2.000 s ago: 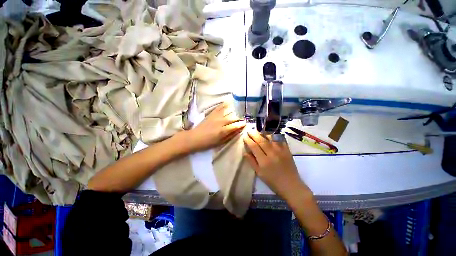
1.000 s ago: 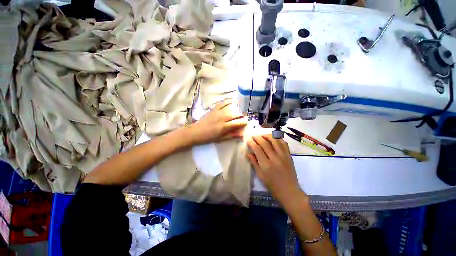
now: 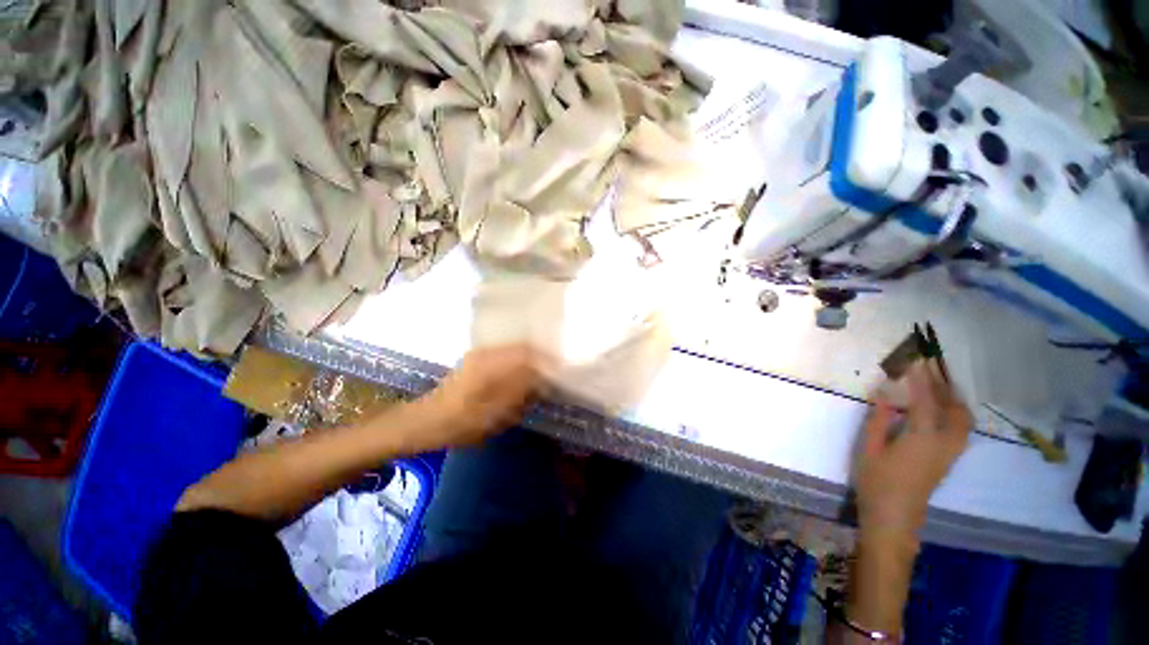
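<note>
My left hand, blurred, is at the table's front edge and holds a beige fabric piece, which spreads to its right over the edge. My right hand is right of the needle area and holds the thread snips. Their dark blades point up past my fingertips, and the handles are hidden in the hand. The white sewing machine head with its blue stripe is at the upper right. No cloth shows under its presser foot area.
A large beige fabric heap covers the table's left and back. A brown tag lies beside the snips. A tan-handled tool and a black object lie at the right. Below are a blue crate and a cardboard box.
The view has turned and shifted. My left hand has drawn the fabric away from the needle to the front edge. My right hand has left the fabric and taken hold of the snips.
</note>
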